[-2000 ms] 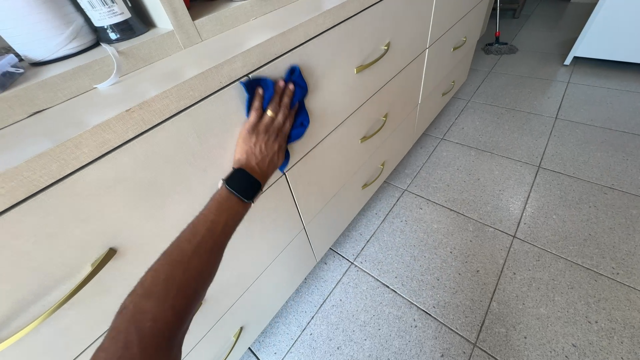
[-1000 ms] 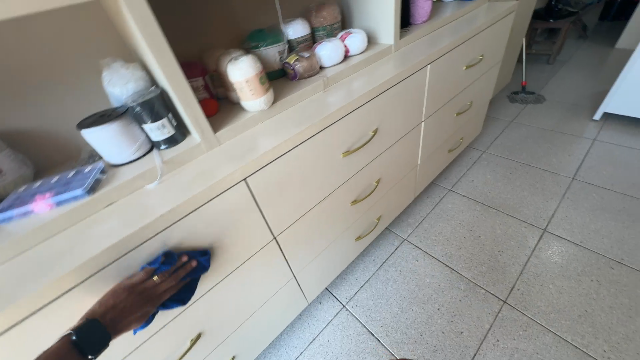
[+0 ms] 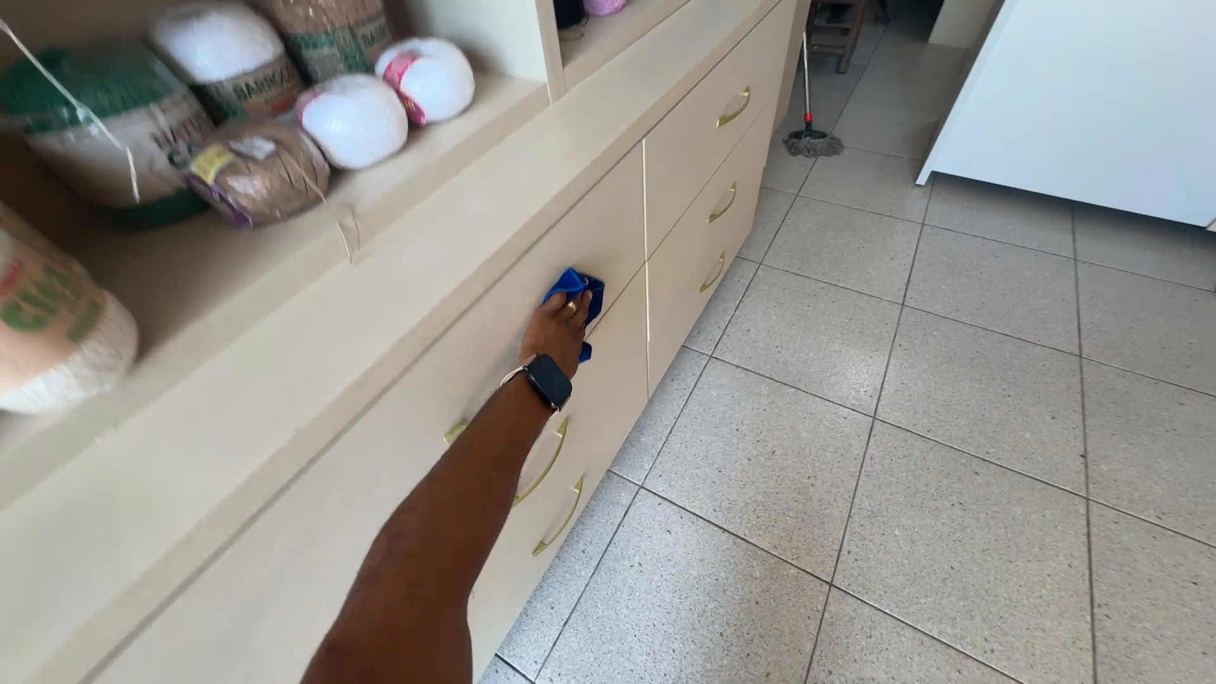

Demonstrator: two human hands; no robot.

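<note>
My left hand (image 3: 557, 331) presses a blue cloth (image 3: 573, 283) flat against the upper front of a cream drawer unit (image 3: 608, 223), near that drawer's right end. Folds of the cloth show above the fingers and to their right, and a small corner hangs below. The palm and most of the cloth's underside are hidden. A ring is on one finger and a dark smartwatch (image 3: 548, 382) on the wrist. Behind the forearm, a curved brass-coloured handle (image 3: 458, 432) is partly covered, with more handles (image 3: 560, 518) lower down. My right hand is out of view.
Balls of yarn (image 3: 351, 122) and a large wrapped yarn cone (image 3: 57, 323) stand on the shelf above the drawers. Further drawers with brass-coloured handles (image 3: 733, 106) continue beyond. A mop (image 3: 813, 142) stands on the tiled floor (image 3: 978, 456), near a white panel (image 3: 1073, 104).
My left hand and the blue cloth have moved from the drawer front at the left to one farther along the unit, near its right edge. The view has shifted along the unit too.
</note>
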